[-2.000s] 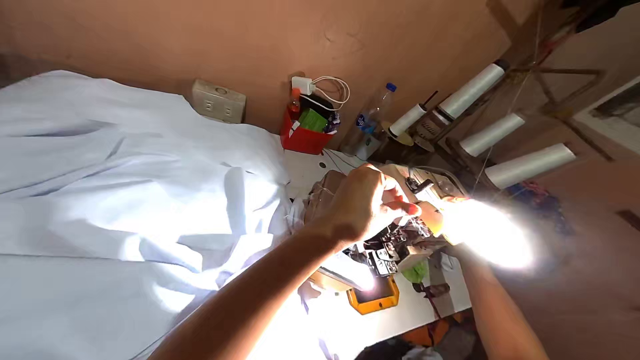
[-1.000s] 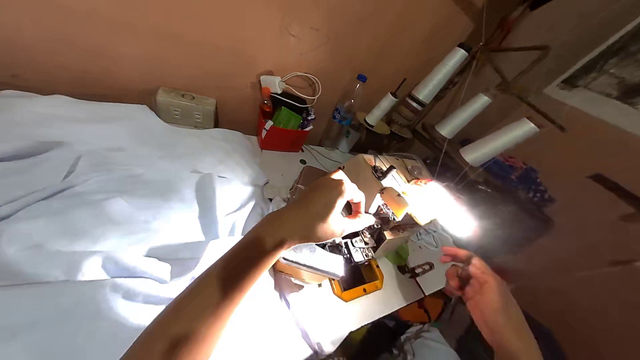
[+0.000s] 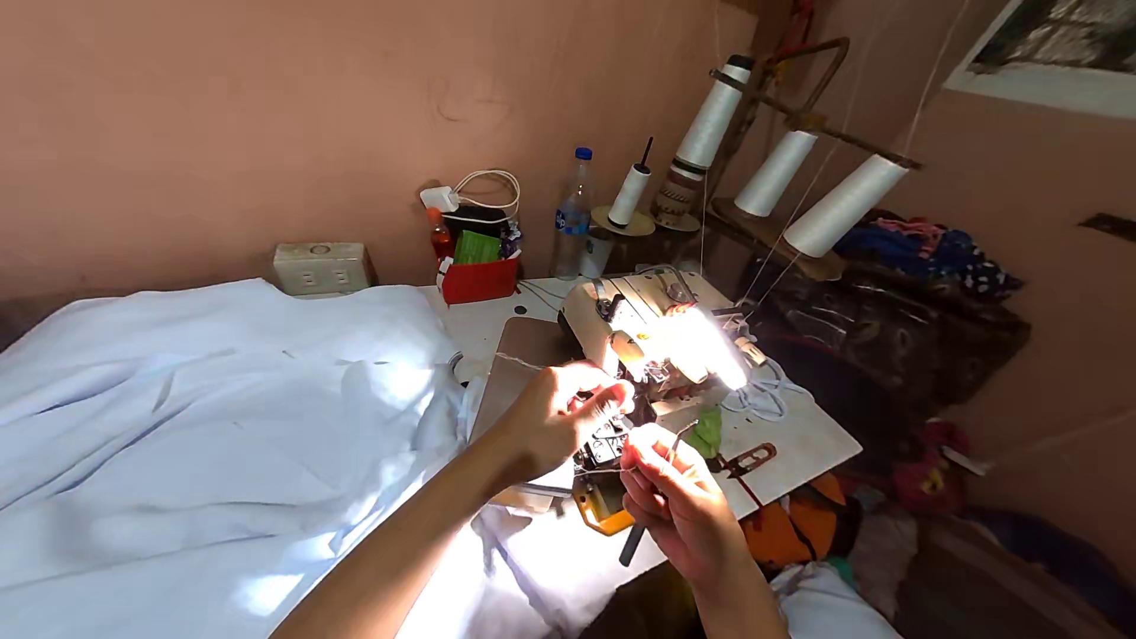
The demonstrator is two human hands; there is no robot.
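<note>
An overlock sewing machine (image 3: 661, 306) stands on a white table, a bright lamp (image 3: 701, 348) glaring over its needle area. At the machine's front, my left hand (image 3: 568, 413) has thumb and fingers pinched together above the metal plate (image 3: 608, 442); whether anything is between them is unclear. Just below and to the right, my right hand (image 3: 679, 497) grips a thin tool with a dark handle end (image 3: 632, 545), its thin tip pointing up and right. A pale thread (image 3: 603, 471) runs beside its fingertips. White cloth (image 3: 222, 426) spreads out on the left.
Thread cones (image 3: 714, 115) stand on a rack at the back right. Behind the machine are a plastic bottle (image 3: 574, 217) and a red container (image 3: 479, 280). Thread snips (image 3: 750, 460) and a green cloth (image 3: 707, 432) lie on the right. A socket box (image 3: 321, 269) sits by the wall.
My right hand was apart from the machine with fingers spread one second ago; it has moved left beside my left hand and now grips the thin tool. My left hand stays at the machine.
</note>
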